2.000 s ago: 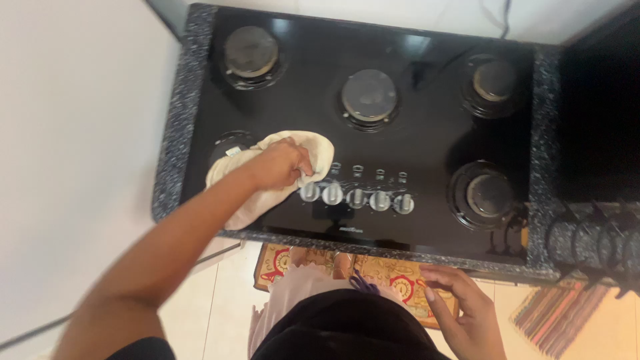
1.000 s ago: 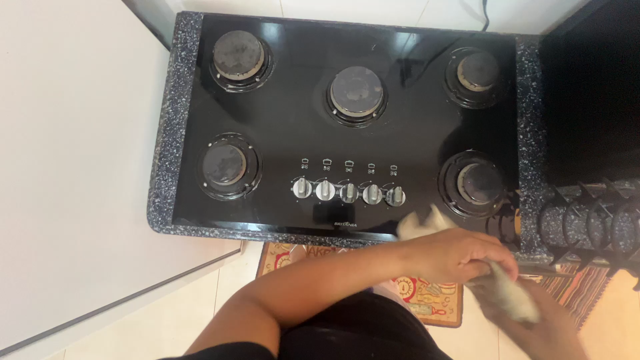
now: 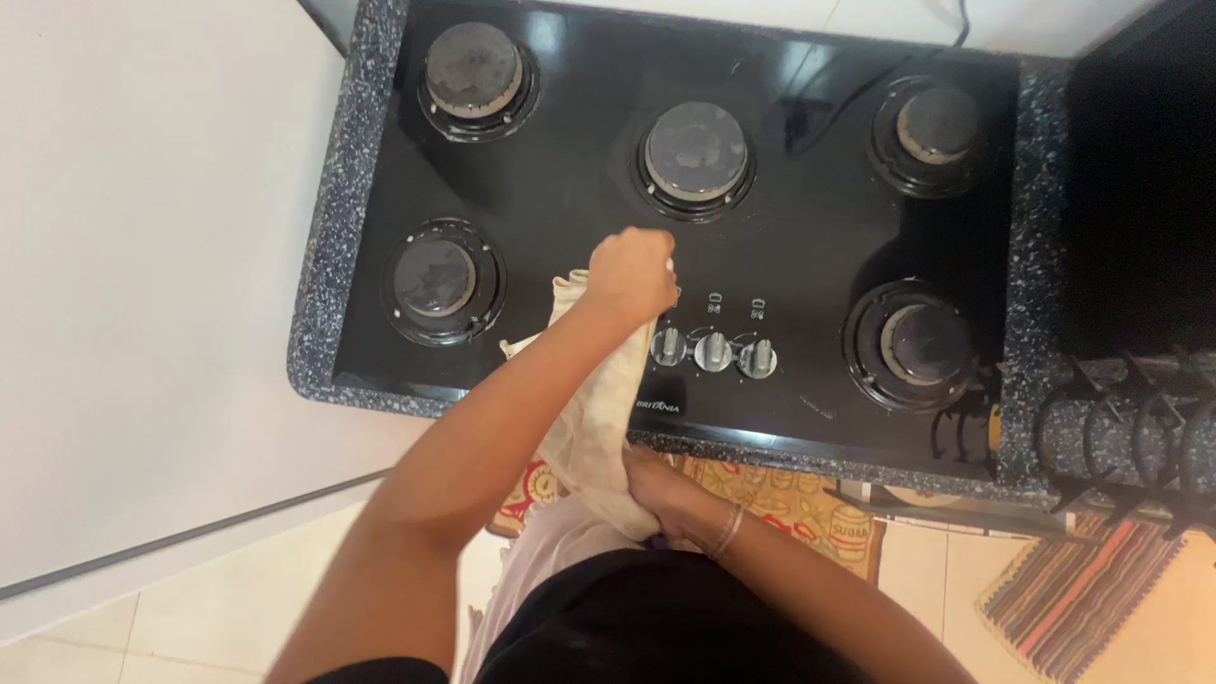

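Note:
A cream cloth [image 3: 603, 404] stretches between both my hands over the front of a black glass gas cooktop [image 3: 570, 190]. Its upper end is gripped in my left hand [image 3: 634, 271], above the glass between the middle burner [image 3: 696, 152] and the knobs. Lower down, my right hand [image 3: 660, 489] holds the cloth near the front edge, its fingers partly hidden. Three control knobs [image 3: 712, 351] show to the right of the cloth. The front left burner [image 3: 434, 277] and front right burner [image 3: 923, 344] have no grates on them.
Speckled dark stone [image 3: 328, 218] frames the cooktop. Black pan grates [image 3: 1121, 427] lie on the stone at the right. A white panel [image 3: 152, 266] stands at the left. On the floor are a patterned mat [image 3: 788, 503] and a striped rug [image 3: 1083, 589].
The cloth was bunched over the front left burner, then held off the front right corner. Now it hangs between both hands at the front middle. My right hand was empty two seconds ago.

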